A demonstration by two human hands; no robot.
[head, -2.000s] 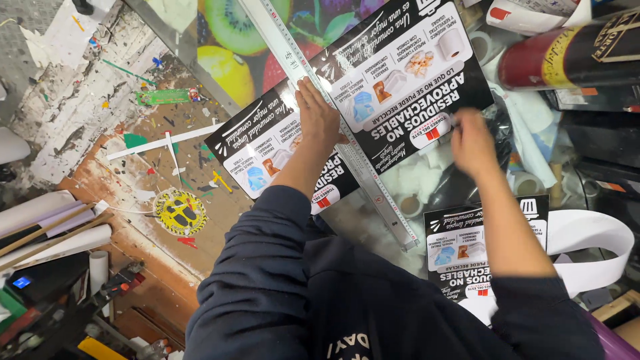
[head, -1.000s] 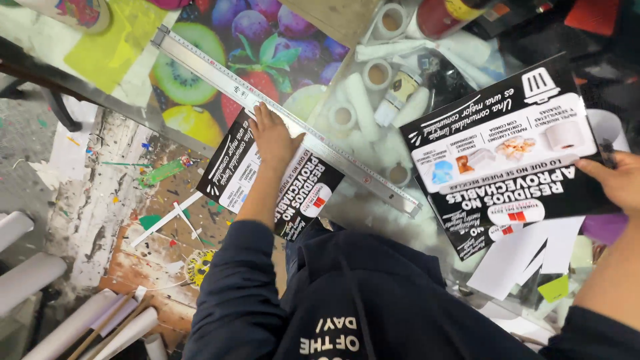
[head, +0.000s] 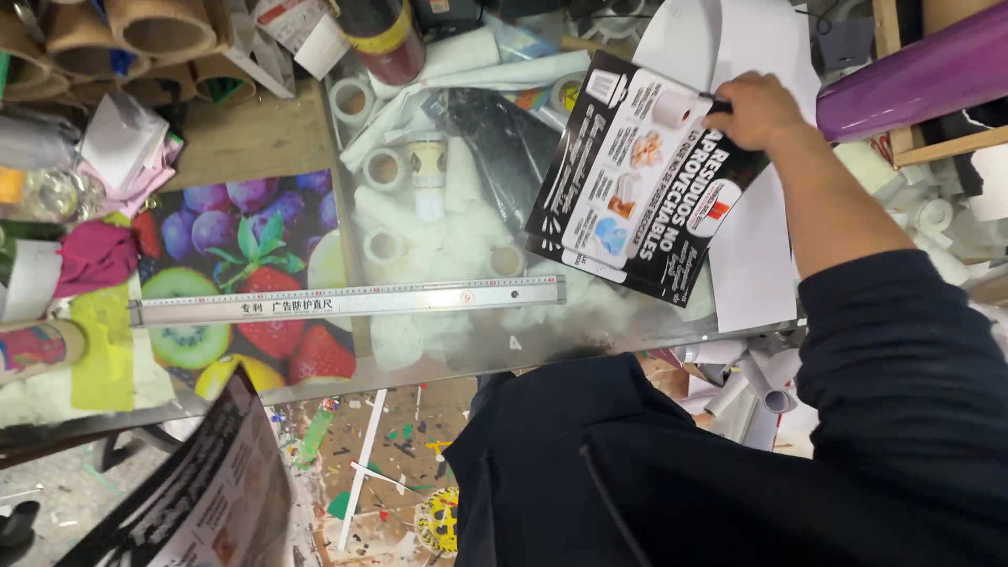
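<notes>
My right hand (head: 752, 110) grips the upper right edge of a black and white printed sign (head: 630, 173), its thumb on the face; a small dark object shows at the fingertips, too little to name. That sign lies tilted over another one, partly on white paper. My left hand is out of view. At the lower left a second printed sign (head: 228, 488) stands bent and blurred off the table edge; what holds it is hidden. A metal safety ruler (head: 346, 303) lies lengthwise on the glass tabletop, across a fruit print (head: 252, 268), with no hand on it.
Under the glass (head: 457, 339) are paper rolls and a black bag. White paper sheets (head: 756, 260) lie right of the signs. Cardboard tubes (head: 161, 31) fill the upper left, and a purple roll (head: 913, 75) the upper right. Scraps litter the floor (head: 378, 441) below the table.
My left hand has let go of the ruler and left the view. The sign from under it is gone from there. The sign at my right hand now lies over the white paper. The view has turned.
</notes>
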